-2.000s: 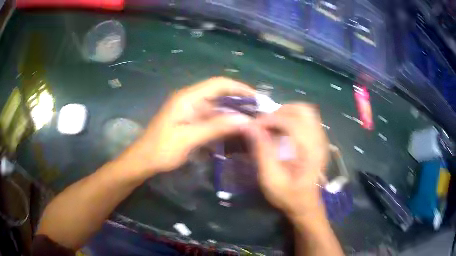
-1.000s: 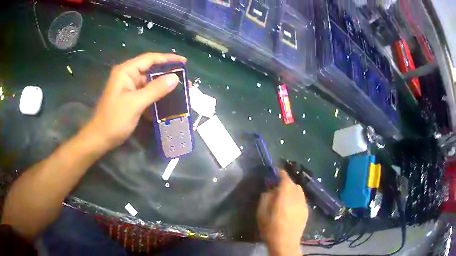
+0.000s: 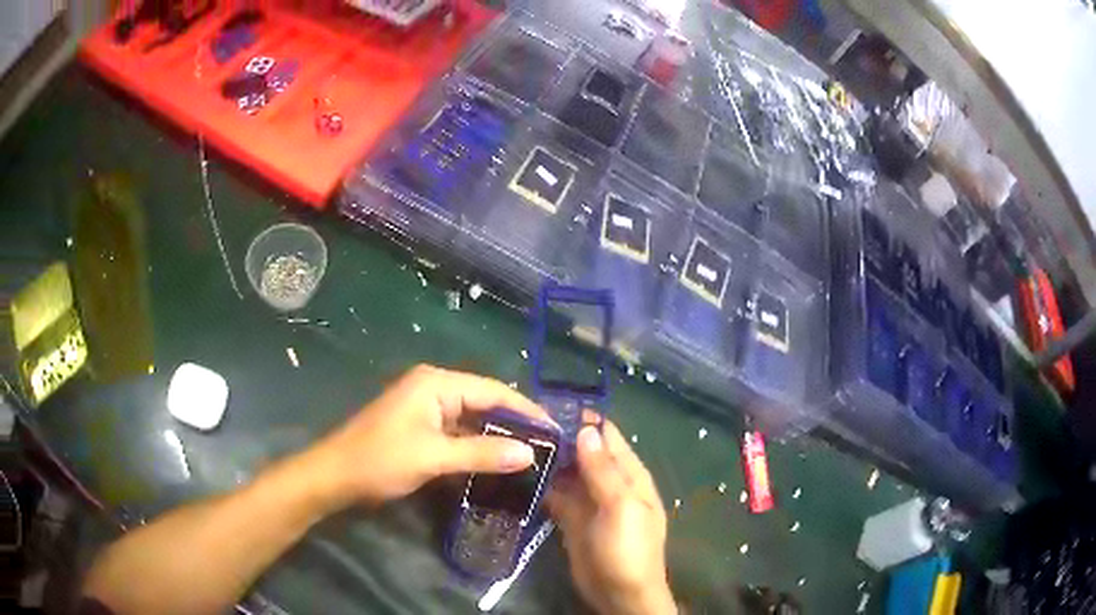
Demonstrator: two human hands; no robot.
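Observation:
My left hand [image 3: 415,439] holds a blue phone assembly [image 3: 495,517] by its upper end, with the thumb over the dark screen. The screen has a pale edge and a keypad board lies below it. My right hand [image 3: 613,505] holds a blue front housing [image 3: 575,348] upright by its lower end. Its window frame is open and points toward the trays. The two parts are close together; fingers hide whether they touch. A perforated white strip [image 3: 514,569] lies under the phone, partly covered.
A red bin [image 3: 283,102] and clear blister trays [image 3: 673,240] run along the back. A screw dish [image 3: 286,267] and white rounded object [image 3: 197,396] are at left. A red-and-white tube [image 3: 756,471] and blue-yellow holder [image 3: 921,585] are at right.
The right hand has come in from the lower right and now holds the front housing up beside the phone. The left hand still holds the phone. The view has shifted, showing more trays.

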